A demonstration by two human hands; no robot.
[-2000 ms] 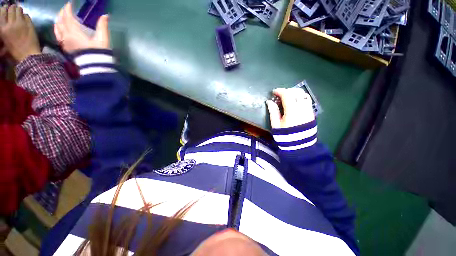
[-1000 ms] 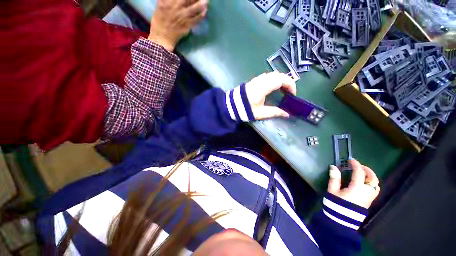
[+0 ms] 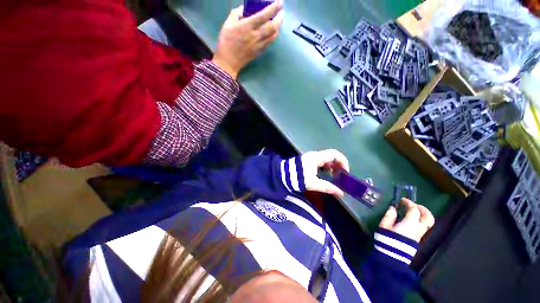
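My left hand is near the bench's front edge and holds a display module by one end. Its purple window faces up and its pale buttons point to the right. My right hand holds a dark grey front bezel upright or tilted, just right of the module; the two are apart. A small pale keypad shows partly behind the module, on the bench.
A co-worker's hand holds another purple-windowed module at upper left. Loose bezels lie heaped beside the bezel box. A clear plastic bag stands behind it. Black foam with bezels in rows is at right.
Both my hands were apart at first; my left hand has since brought a module toward the bezel in my right hand. The bezel now looks more tilted. The view has shifted.
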